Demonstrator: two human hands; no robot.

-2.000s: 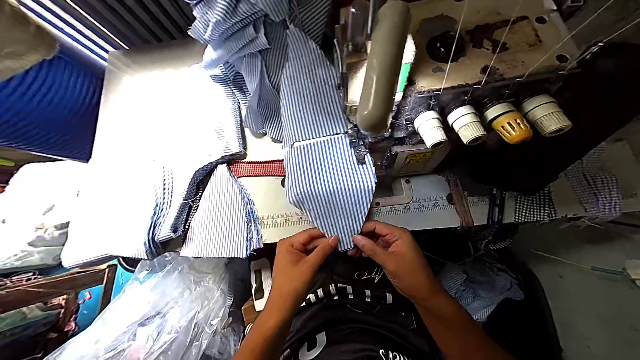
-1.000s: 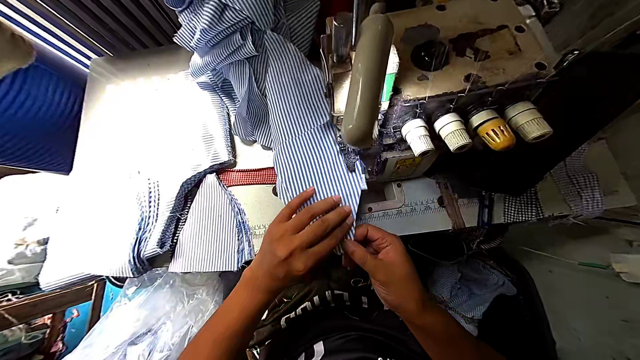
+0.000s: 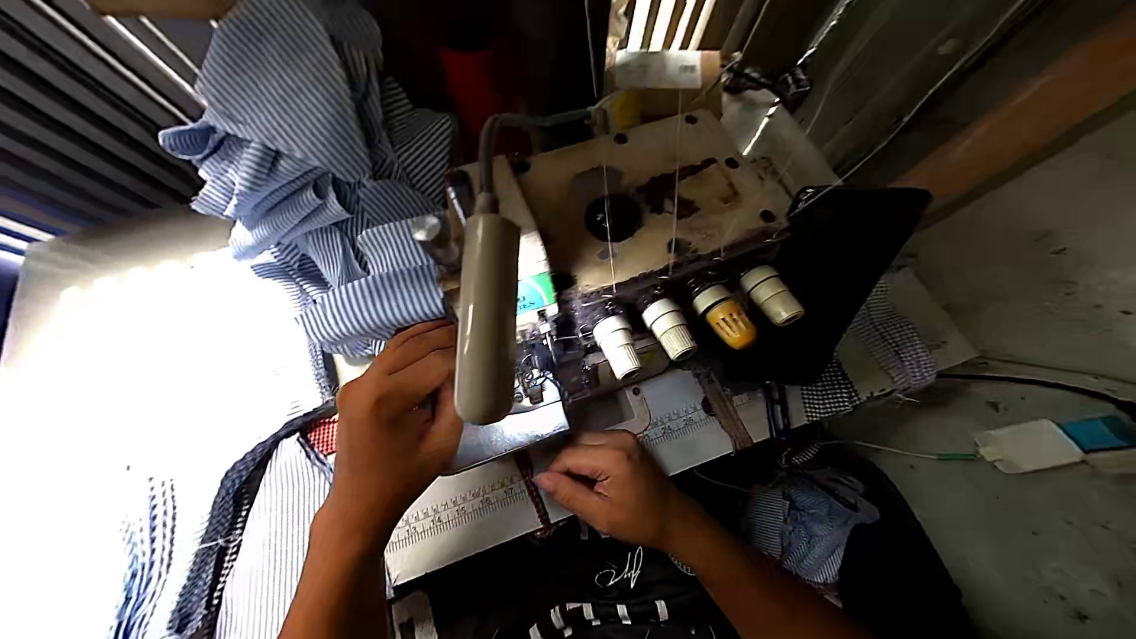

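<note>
An overlock sewing machine (image 3: 657, 204) stands ahead, with a grey rounded lamp housing (image 3: 487, 319) in front of its needle area. My left hand (image 3: 399, 417) is beside the housing, its fingers at the near edge of blue-and-white striped fabric (image 3: 377, 306); the lamp housing partly hides them, so the grip is unclear. My right hand (image 3: 608, 484) rests with curled fingers near the metal machine plate (image 3: 510, 435). Close to its fingertips, a narrow dark red trim strip (image 3: 535, 497) crosses the ruler tape (image 3: 461, 515); whether they touch is not clear.
A striped fabric heap (image 3: 284, 133) lies behind the left hand. White and yellow tension knobs (image 3: 728, 319) line the machine front. Striped pieces (image 3: 275, 532) and dark trim (image 3: 217, 515) lie at left. More fabric (image 3: 799, 524) hangs at lower right. Threads run down from above.
My left hand has moved up beside the lamp housing. The striped panel that lay toward me over the ruler is no longer there. The view has shifted.
</note>
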